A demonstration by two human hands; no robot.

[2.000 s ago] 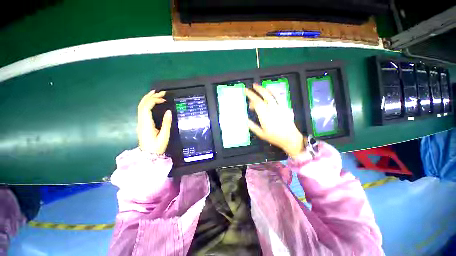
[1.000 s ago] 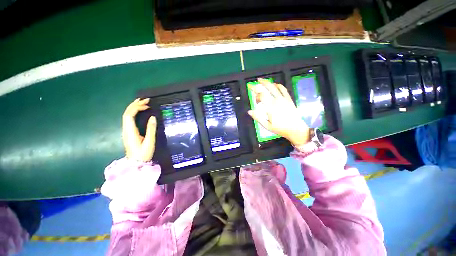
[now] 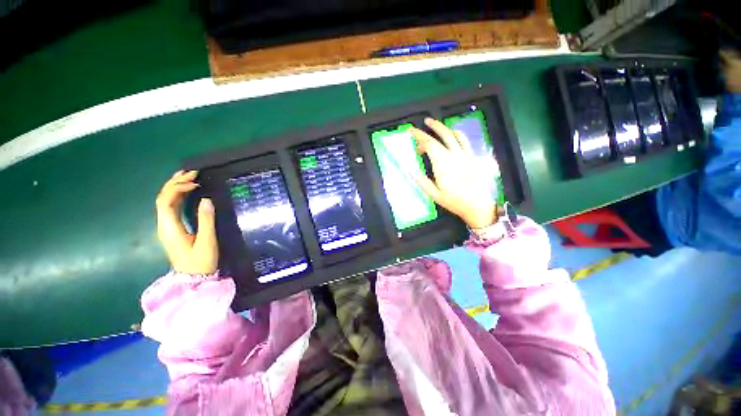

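Note:
A black foam phone tray with four phones lies on the green bench before me. The first phone and second phone from the left show dark test menus with small green boxes. The third phone shows a white screen with green edges. The fourth phone has green edges and is partly hidden by my right hand. My left hand rests on the tray's left end, thumb and fingers apart. My right hand is spread over the third and fourth phones, holding nothing.
A neighbouring tray of several dark phones lies at right. A blue marker pen lies on the wooden board behind. A person in a blue sleeve is at the right edge. A red stool stands below the bench.
The second phone's screen went from white and green to a dark menu. My right hand moved from the second and third phones towards the fourth. The view shifted, and a blue-sleeved person appeared at right.

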